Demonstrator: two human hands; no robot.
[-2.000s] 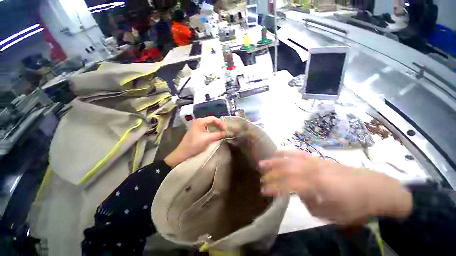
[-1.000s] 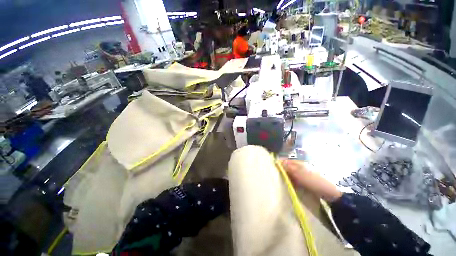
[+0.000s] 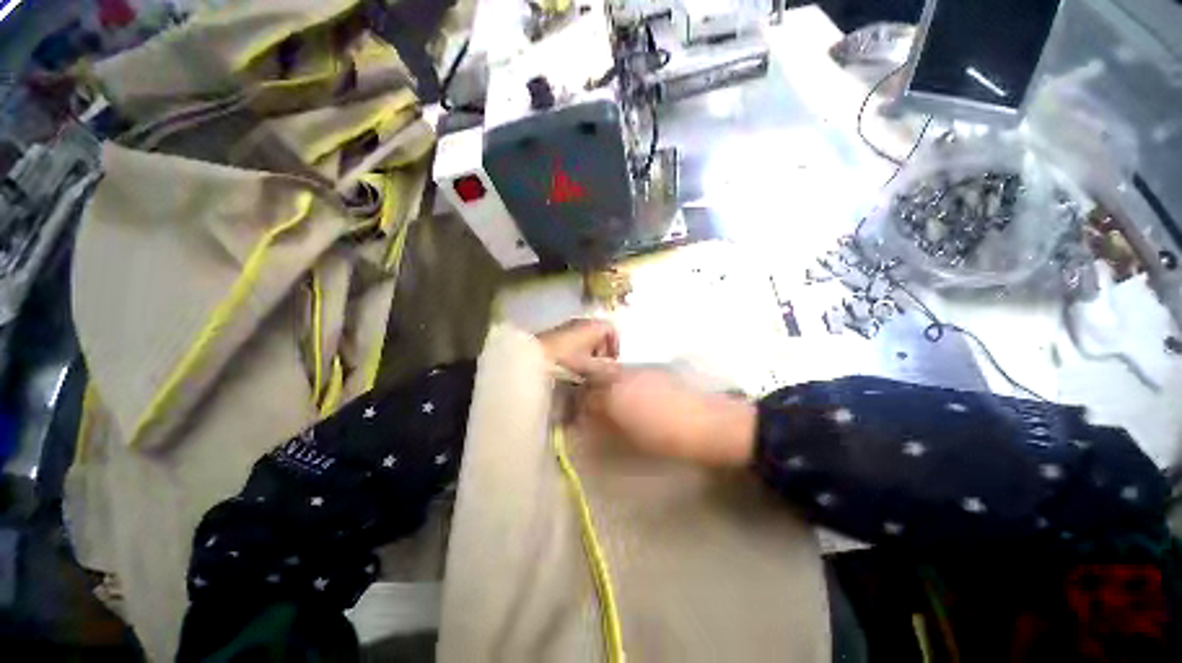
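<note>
The beige bag body (image 3: 700, 557) lies in front of me with its yellow binding strip (image 3: 586, 531) running down it. My left hand (image 3: 578, 343) is at the bag's top edge, its fingers bent on the cloth; part of it is hidden behind the bag. My right hand (image 3: 668, 412) is blurred and lies over the bag's top by the strip, its fingertips close to my left hand. The machine head (image 3: 557, 181), with a red logo, stands just beyond. The brassy clamp (image 3: 607, 285) sits under it, a little beyond my fingers.
A pile of beige pieces (image 3: 195, 272) with yellow edges lies at left. Loose metal hooks (image 3: 866, 295) and a clear hardware bag (image 3: 966, 220) lie at right. A dark control screen (image 3: 981, 52) stands behind them. A thin black cable (image 3: 966, 339) crosses the table.
The bag has turned from open mouth up to lying with its strip toward me. Both hands now meet at its top edge. The view has moved closer to the machine head.
</note>
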